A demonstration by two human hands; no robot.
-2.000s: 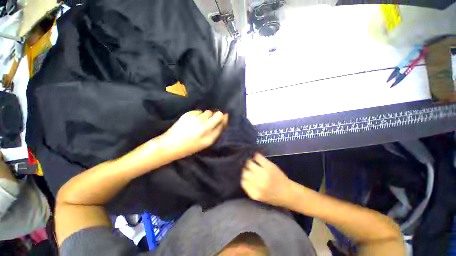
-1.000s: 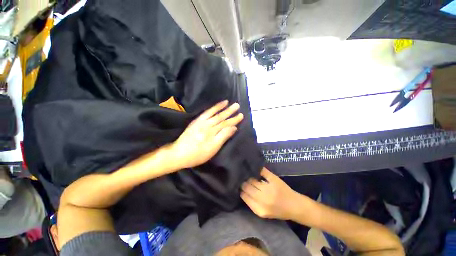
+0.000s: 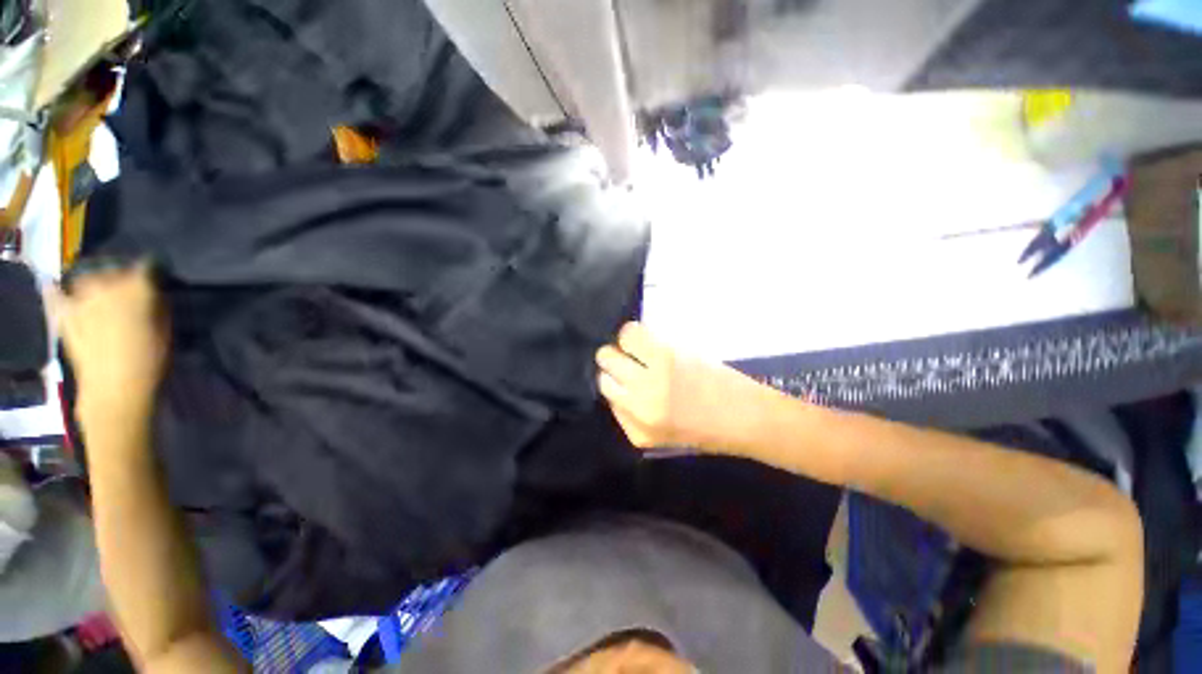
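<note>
A large black garment body (image 3: 382, 277) covers the left of the white table and hangs over its front edge. My left hand (image 3: 116, 316) is at the garment's far left edge, blurred, with its fingers closed on the cloth. My right hand (image 3: 655, 386) pinches the garment's right edge near the table's front. The sewing machine (image 3: 567, 66) stands at the top centre, its needle area (image 3: 620, 178) over the garment's right edge, washed out by glare. A small orange patch (image 3: 353, 145) shows among the black folds.
Snips with blue and red handles (image 3: 1078, 217) lie at the right, beside a brown cardboard box (image 3: 1167, 237). A measuring scale (image 3: 949, 373) runs along the front edge. A blue basket (image 3: 284, 643) is below the table. Another person's grey sleeve (image 3: 53, 553) is at the left.
My left hand has moved from the garment's middle to its far left edge, and the cloth is spread and refolded. My right hand has moved up to the garment's right edge. The orange patch has shifted up and left.
</note>
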